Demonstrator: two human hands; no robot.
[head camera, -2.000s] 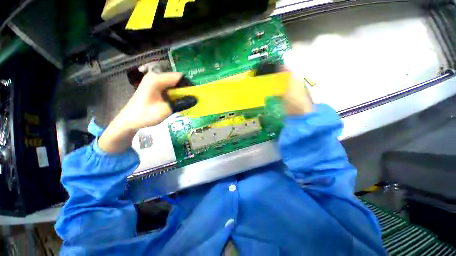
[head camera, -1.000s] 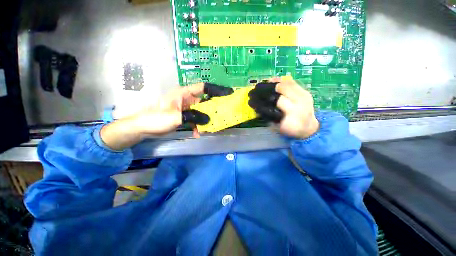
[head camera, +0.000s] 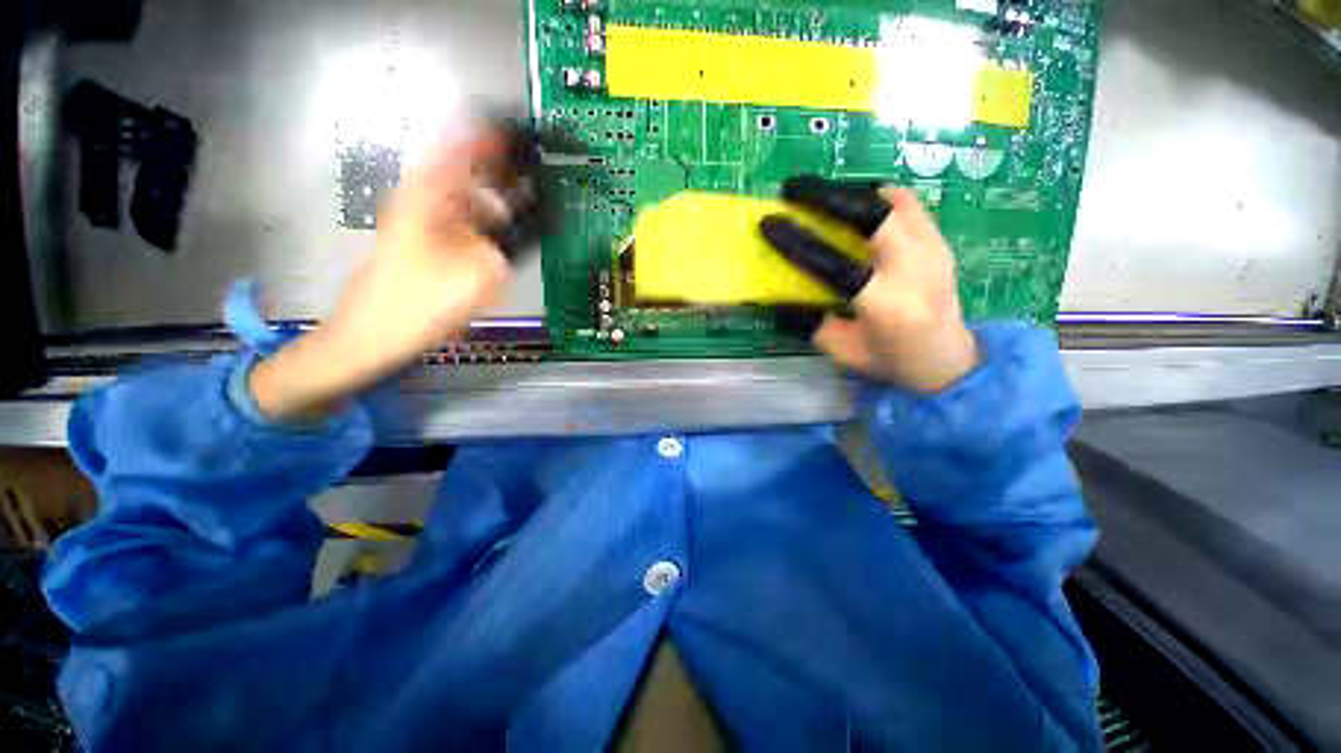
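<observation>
The green circuit board (head camera: 706, 155) lies across the rails in front of me. The long yellow strip (head camera: 750, 74) lies flat across its middle, with bright glare towards its right end. The short wide yellow piece (head camera: 706, 253) is over the board's near left part. My right hand (head camera: 897, 280), with black finger cots, holds its right end. My left hand (head camera: 449, 236) is blurred beside the board's left edge, off the yellow piece; whether it holds anything I cannot tell.
The metal rail (head camera: 618, 400) runs along the near edge of the board. Black finger-shaped items (head camera: 130, 165) lie at the left on the pale surface. A dark patterned patch (head camera: 368, 184) shows left of the board. A grey surface (head camera: 1235, 486) is at the lower right.
The view has shifted onto the board, and the long strip now lies behind the hands. My left hand has let go of the short yellow piece and moved left. The piece is now over the board.
</observation>
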